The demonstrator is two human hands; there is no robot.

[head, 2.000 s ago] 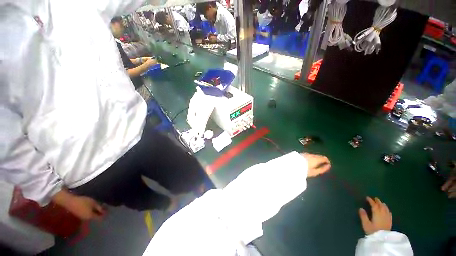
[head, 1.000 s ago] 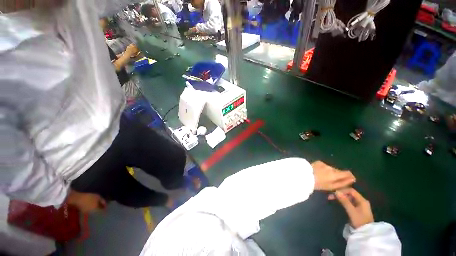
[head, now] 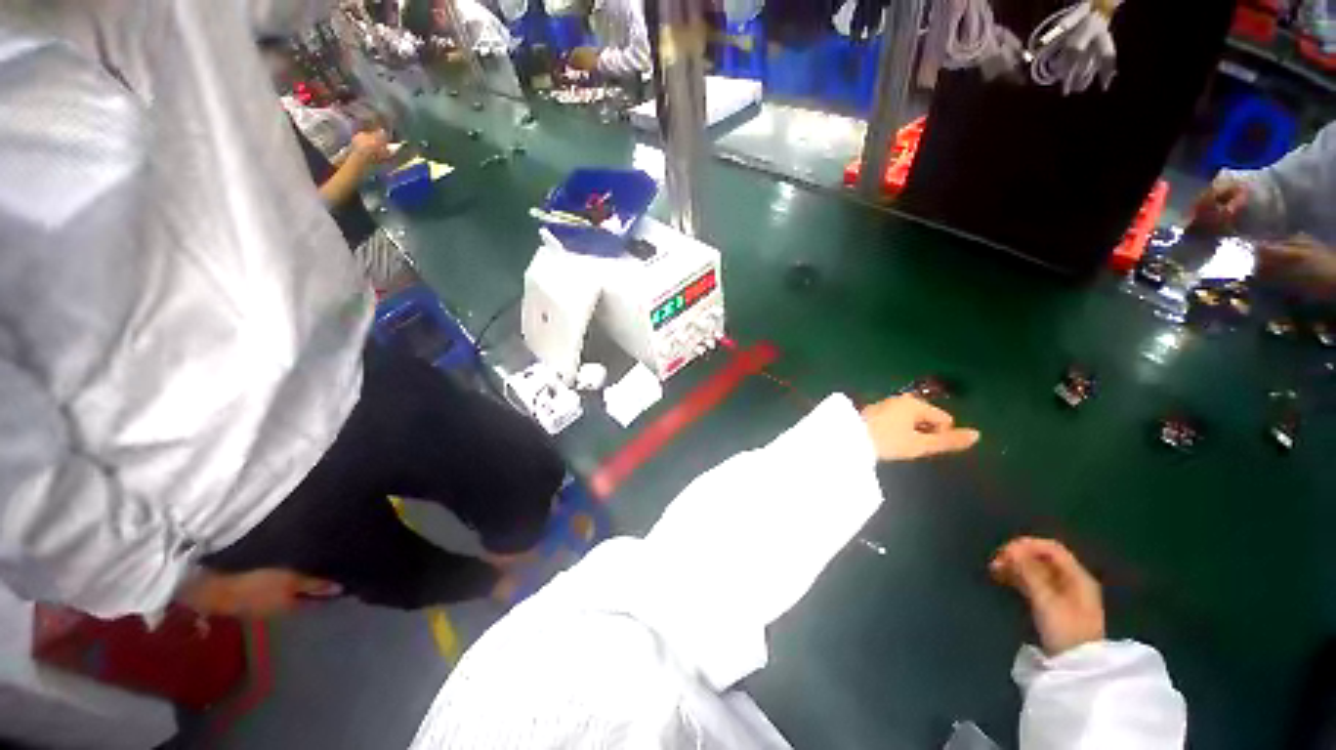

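My left hand [head: 920, 428] is over the green mat, its fingers curled and a finger pointing right. A small dark unit [head: 929, 388] lies just beyond it, partly hidden. My right hand [head: 1055, 589] is nearer me and to the right, with bent fingers. I cannot tell whether either hand holds something small. Further units lie to the right: one [head: 1075, 385], another [head: 1177, 432] and one more [head: 1285, 428]. A tiny pale piece [head: 873, 545] lies between my sleeves. A clear piece [head: 967, 736] is cut off at the bottom edge.
A power supply [head: 667, 315] with lit digits stands at the left, a blue bin [head: 598, 210] on top. White plugs [head: 545, 397] sit beside it, near red tape [head: 681, 422]. A person in white [head: 191, 293] stands close at left. Another person's hands [head: 1223, 205] are at far right.
My hands were close together and are now apart. My left hand has moved up and left to beside the nearest unit. Another person's hands now show at the far right.
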